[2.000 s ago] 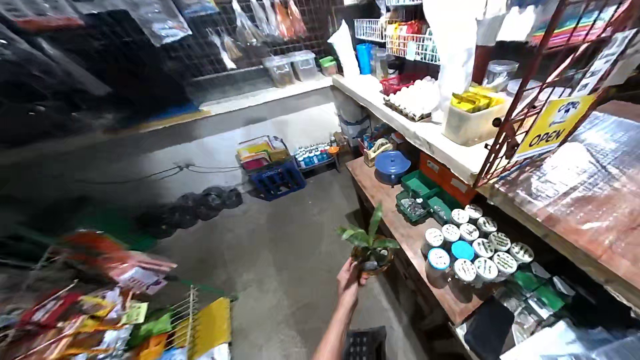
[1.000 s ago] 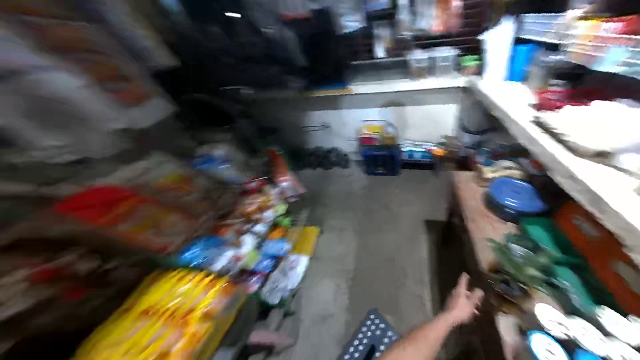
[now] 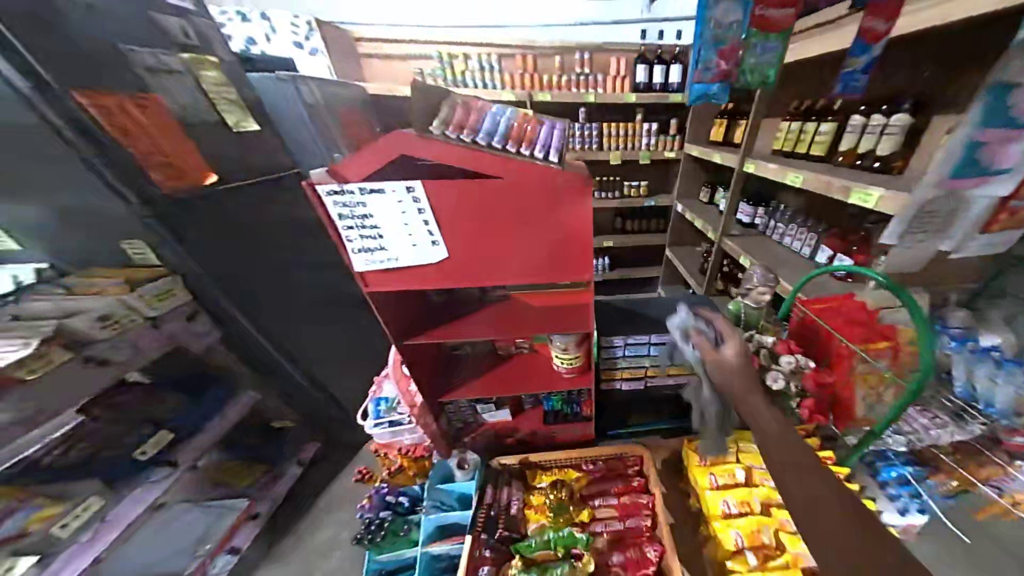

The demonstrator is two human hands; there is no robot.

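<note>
My right hand (image 3: pixel 724 352) reaches in from the lower right, its fingers closed on a crumpled grey cloth (image 3: pixel 694 344) that hangs down from it. The cloth is in front of a dark rack of small boxes (image 3: pixel 636 360). Just right of the hand stands a painted figurine (image 3: pixel 752 296) with flowers at its base. To the left is a red wooden shelf unit (image 3: pixel 488 240) with a handwritten list on it and a labelled tub (image 3: pixel 568 354) on a lower shelf. My left hand is out of view.
An orange basket of wrapped snacks (image 3: pixel 660 512) and yellow snack packs (image 3: pixel 740 504) lie in front. A green hoop handle (image 3: pixel 924 352) rises at right. Bottles (image 3: pixel 872 136) fill wooden shelves behind. A dark cabinet (image 3: pixel 264 256) stands at left.
The view has swung to another part of the shop. Two seconds ago a hand held a potted plant; one second ago it was apart from the plant. Now my right hand holds a cloth.
</note>
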